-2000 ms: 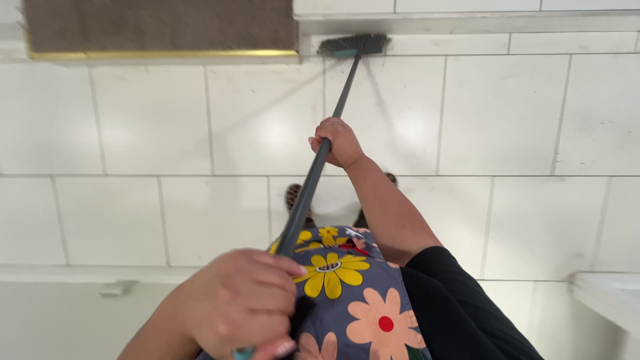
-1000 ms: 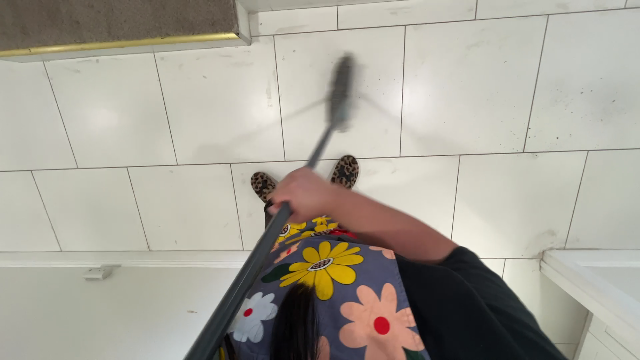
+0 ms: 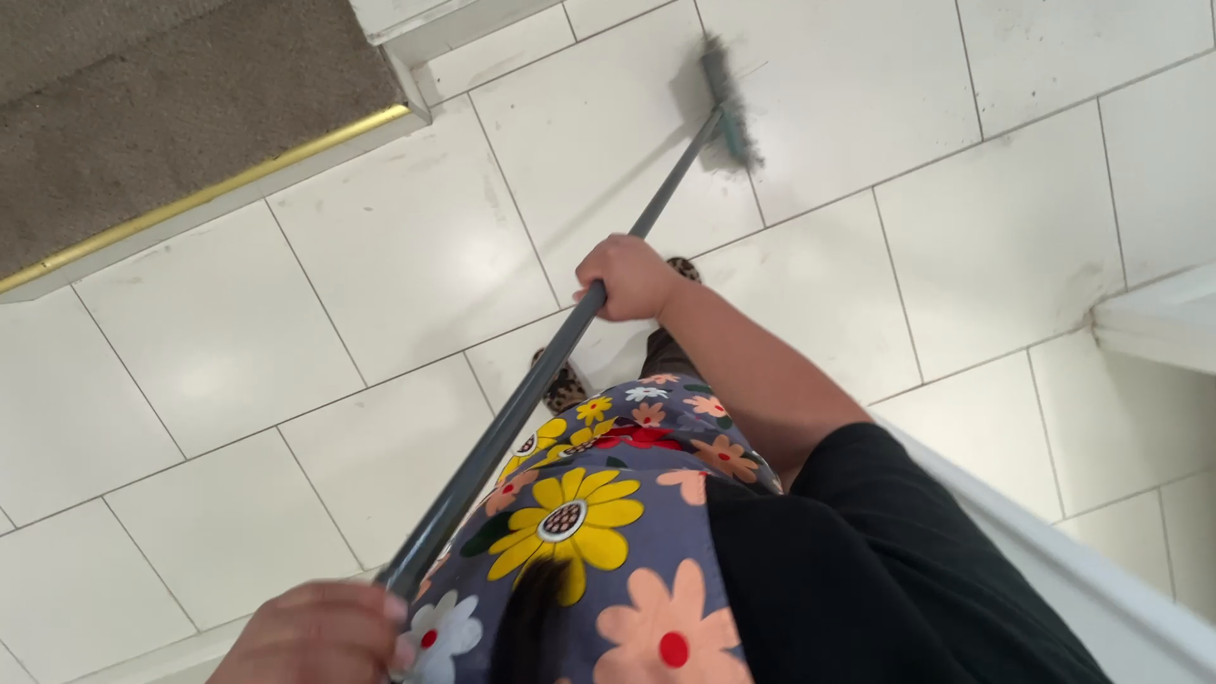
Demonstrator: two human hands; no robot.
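A long-handled broom slants across the head view, its grey pole (image 3: 513, 418) running from the lower left up to the bristle head (image 3: 727, 104), which is on the white tiled floor with grey fluff along its bristles. My right hand (image 3: 627, 275) is closed around the middle of the pole. Near the pole's upper end, at the bottom left, my left hand (image 3: 318, 635) is wrapped around it, slightly blurred and partly cut off by the frame. Beneath the pole is a floral apron (image 3: 579, 518) over a black sleeve.
A brown carpeted step (image 3: 209, 114) with a gold metal edge strip (image 3: 218, 195) is at the upper left. White skirting (image 3: 475, 43) borders it. Dark specks mark the floor tiles (image 3: 1035, 71) at upper right. A white corner (image 3: 1159, 318) juts in from the right. Leopard-print shoes (image 3: 562, 388) stand below.
The broom head has moved away from the wall base where it was two seconds ago. My left hand, out of sight one second ago, shows again on the pole. The view has turned.
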